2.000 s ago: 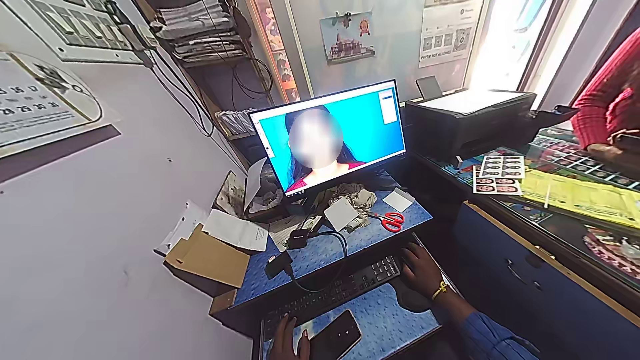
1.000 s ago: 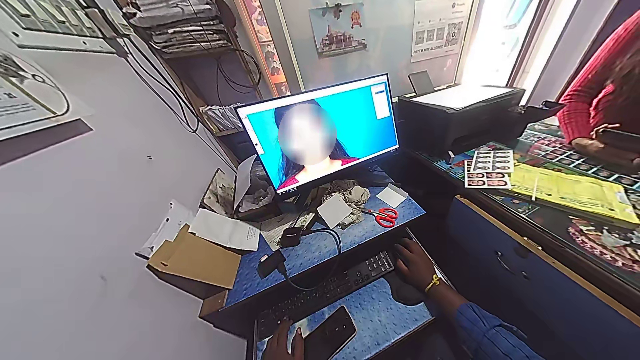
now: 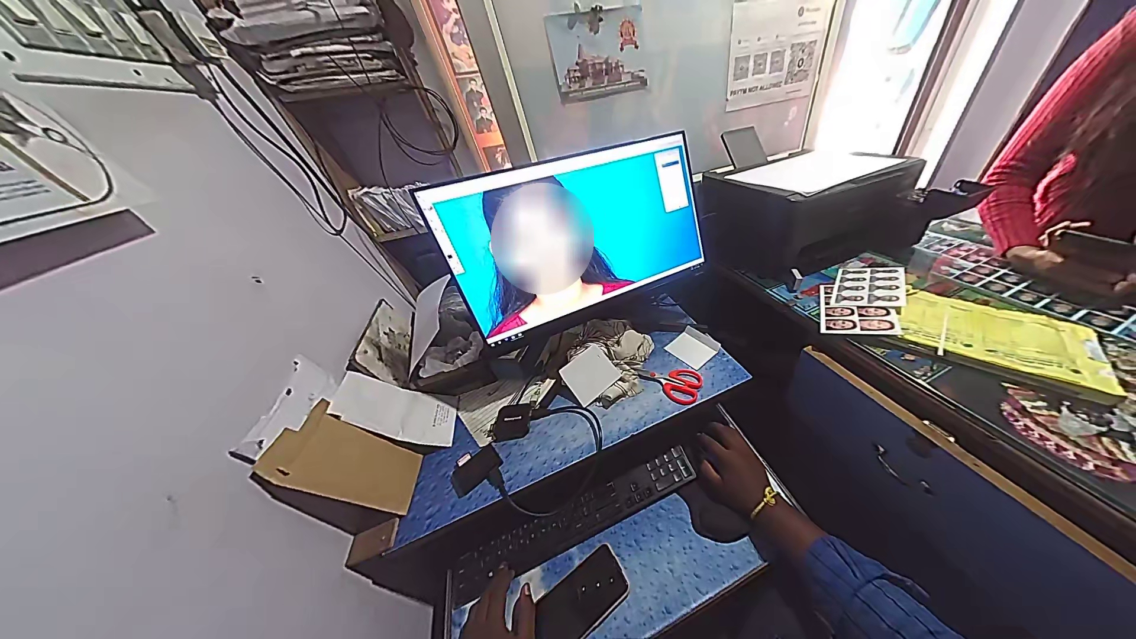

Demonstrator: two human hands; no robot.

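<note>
A black keyboard lies on the blue pull-out tray below the desk top. My left hand rests at the keyboard's left end, fingers apart, beside a dark smartphone. At the right end of the keyboard, my right hand lies over the tray by a dark mouse pad; whether a mouse is under the palm is hidden. A monitor on the desk shows a portrait on a blue background. Red-handled scissors lie below it, near a crumpled cloth and a black cabled adapter.
A black printer stands right of the monitor. On the glass counter are photo sheets and a yellow packet. Another person in a red sleeve is behind that counter, holding a dark object. A brown cardboard box sits at the desk's left.
</note>
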